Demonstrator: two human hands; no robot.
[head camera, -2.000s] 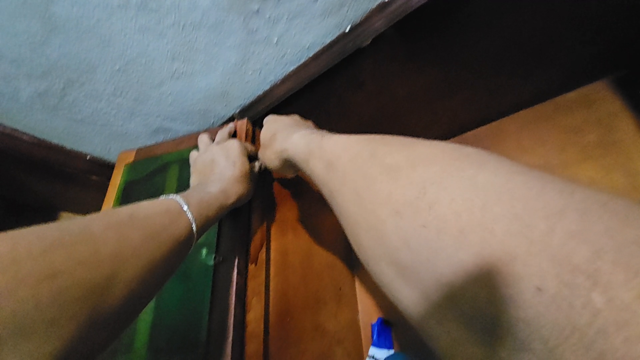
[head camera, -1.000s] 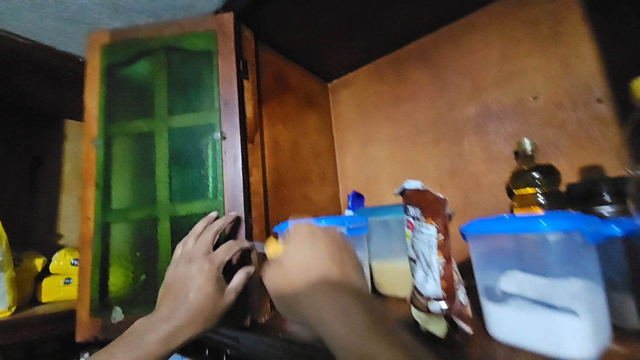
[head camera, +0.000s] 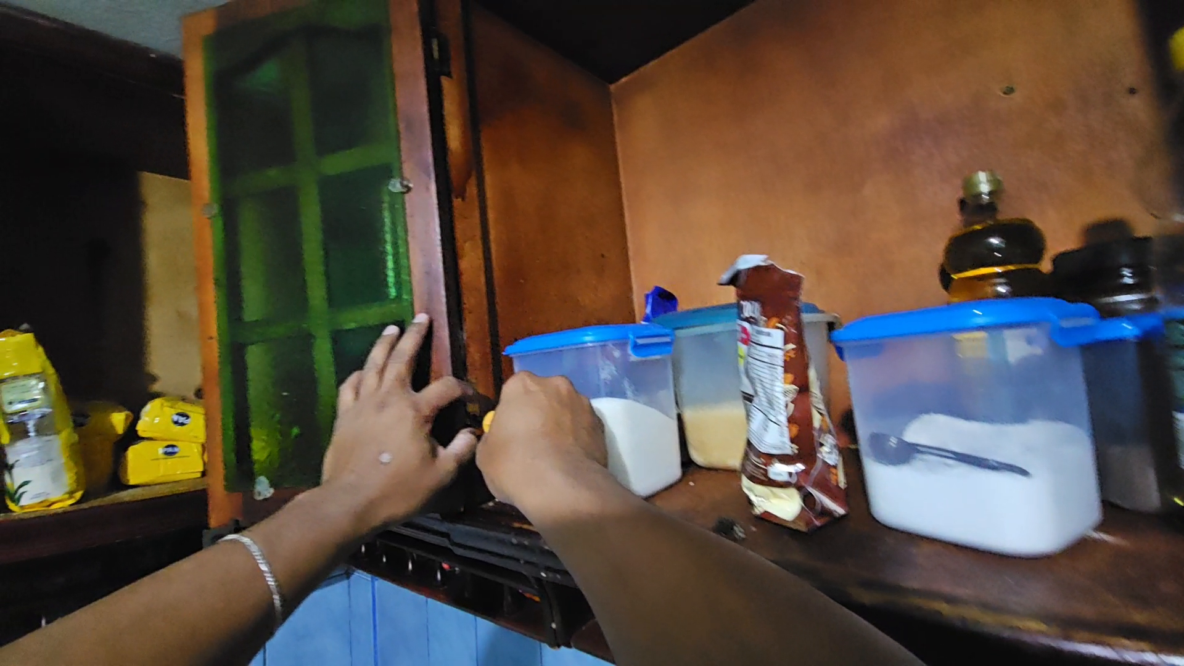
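Observation:
My left hand (head camera: 393, 416), with a bracelet on its wrist, rests spread against the lower frame of an open wooden cabinet door (head camera: 314, 240) with a green glass panel. Its thumb and forefinger are near the door's hinged edge. Beside it, my right hand (head camera: 541, 439) is closed around a small tool with a yellow part (head camera: 487, 421); the fist hides most of it, so its kind cannot be told. The tool points at the lower part of the door's hinge side. An upper hinge (head camera: 439, 54) shows on the same edge.
On the cabinet shelf (head camera: 795, 546) stand blue-lidded plastic containers (head camera: 971, 435) of powder, a brown foil packet (head camera: 777, 398) and a dark bottle (head camera: 994, 245). Yellow packages (head camera: 166, 439) sit on the left shelf. Blue tiles (head camera: 416, 620) show below.
Both hands have moved from the door's top corner down to its lower hinge side. The view has shifted, and the shelf with its containers now shows.

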